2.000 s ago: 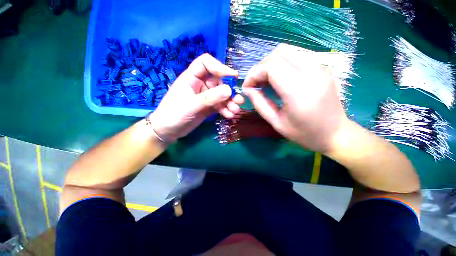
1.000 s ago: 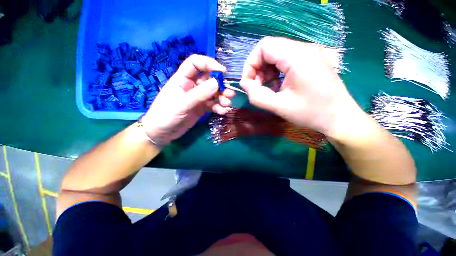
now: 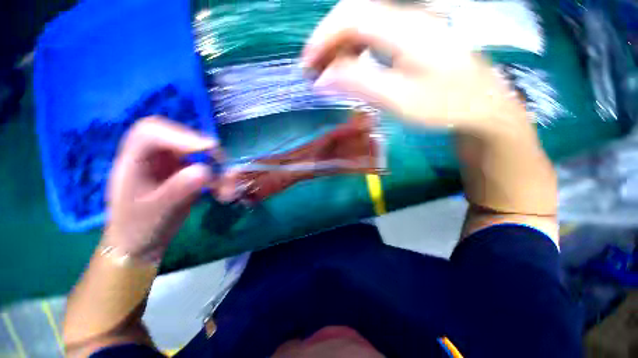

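The frame is blurred by motion. My left hand (image 3: 157,178) pinches a small blue connector housing (image 3: 199,159) at the tray's near right corner. Pale wires trail right from it across the brown wires (image 3: 308,162). My right hand (image 3: 399,70) is raised over the right part of the violet wires (image 3: 266,91). Its thumb and index finger are bent towards each other; blur hides whether they hold anything.
The blue parts tray (image 3: 119,42) at the left holds a dark heap of housings (image 3: 119,147). Green wires (image 3: 266,28) lie beyond the violet ones. White wires (image 3: 514,24) and black-and-white wires (image 3: 535,94) lie at the right. Yellow tape (image 3: 376,194) marks the table's near edge.
The view has shifted and tilted. My left hand has moved left and nearer with the housing. My right hand has moved away from the housing and farther from me, and the hands are now wide apart.
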